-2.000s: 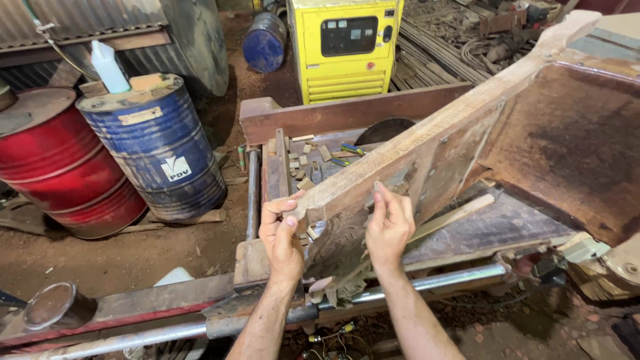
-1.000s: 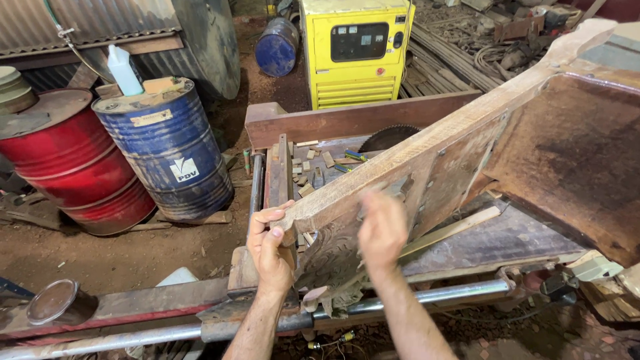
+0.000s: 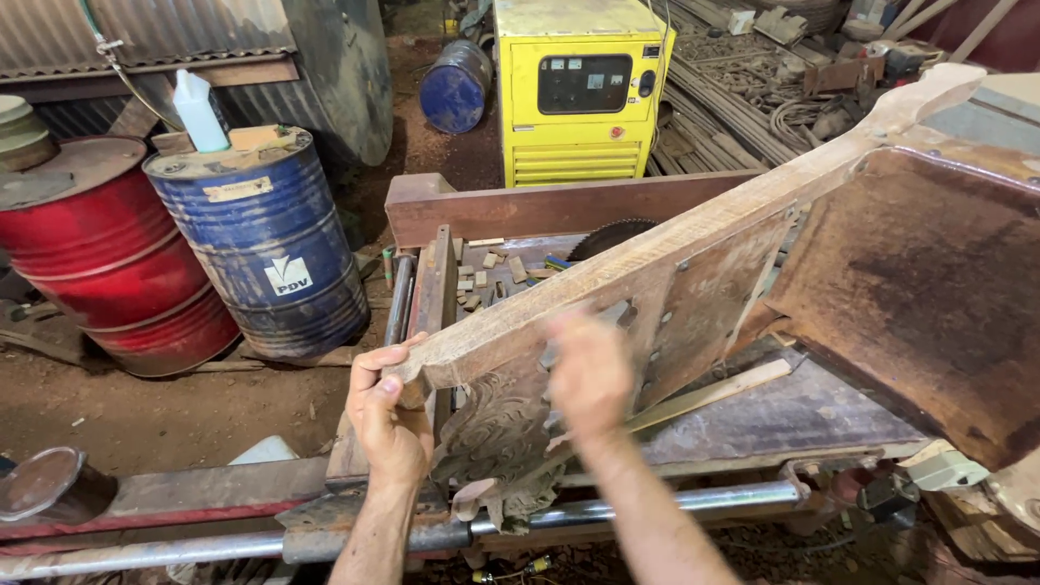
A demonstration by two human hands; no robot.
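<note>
A wooden chair [image 3: 650, 260] with a carved, leather-like back panel [image 3: 496, 431] and a brown leather-like seat [image 3: 910, 284] lies tilted on its side across the work table. My left hand [image 3: 390, 406] grips the near end of its long wooden side post, thumb on the near face and fingertips on the top edge. Blurred by motion, my right hand [image 3: 591, 374] is in front of the panel, just below the post's edge; whether it holds anything cannot be made out. A loose thin wooden strip [image 3: 715, 394] lies below the panel.
Behind the post, a circular saw blade [image 3: 611, 238] rises from the table among small wood offcuts [image 3: 491, 260]. A metal guide rail [image 3: 691, 502] runs along the near side. Blue [image 3: 260, 244] and red [image 3: 114, 260] drums stand left, a yellow generator [image 3: 581, 89] behind.
My left hand stays on the post's end. My right hand was sharp at the panel two seconds ago, and blurred by motion one second ago and now. The post has kept much the same tilt.
</note>
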